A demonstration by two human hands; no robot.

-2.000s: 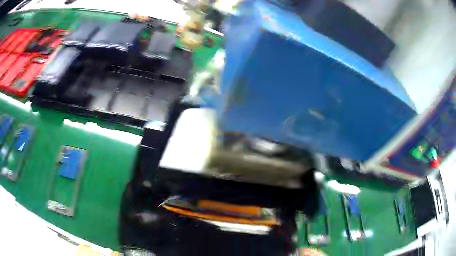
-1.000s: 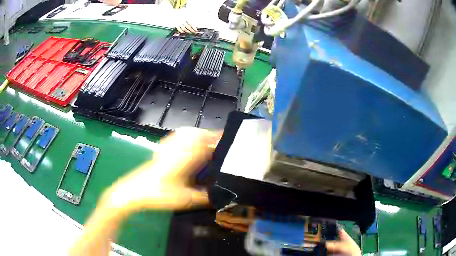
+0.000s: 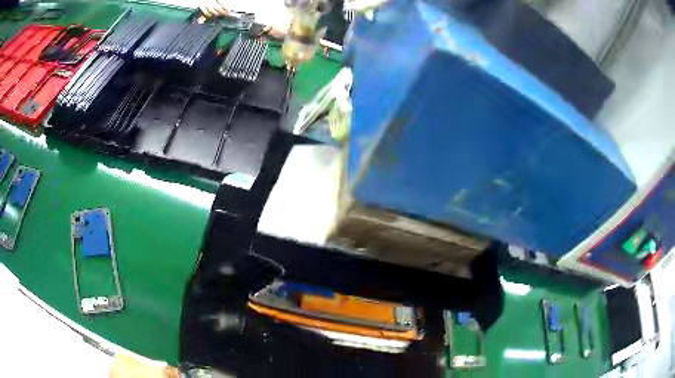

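The orange press fixture (image 3: 348,310) sits low under the press, inside the black surround (image 3: 222,295). A strip of blue and a grey edge show on the fixture, partly hidden by the black cover above. The grey metal press block (image 3: 407,240) is above it. A tan, blurred patch at the bottom left edge looks like part of my left hand (image 3: 140,367), cut off by the picture; its fingers cannot be made out. My right hand is not in view.
A phone frame with a blue patch (image 3: 96,262) lies left on the green mat; others lie far left and right (image 3: 552,332). The blue press housing (image 3: 488,148) overhangs the fixture. Behind are the black parts tray (image 3: 200,129), red tray (image 3: 33,88) and control panel (image 3: 629,236).
My left hand has left the black surround's left side. My right hand has gone from the fixture's right, where a blue-patched frame showed. The orange fixture now sits farther in, and the camera view has shifted.
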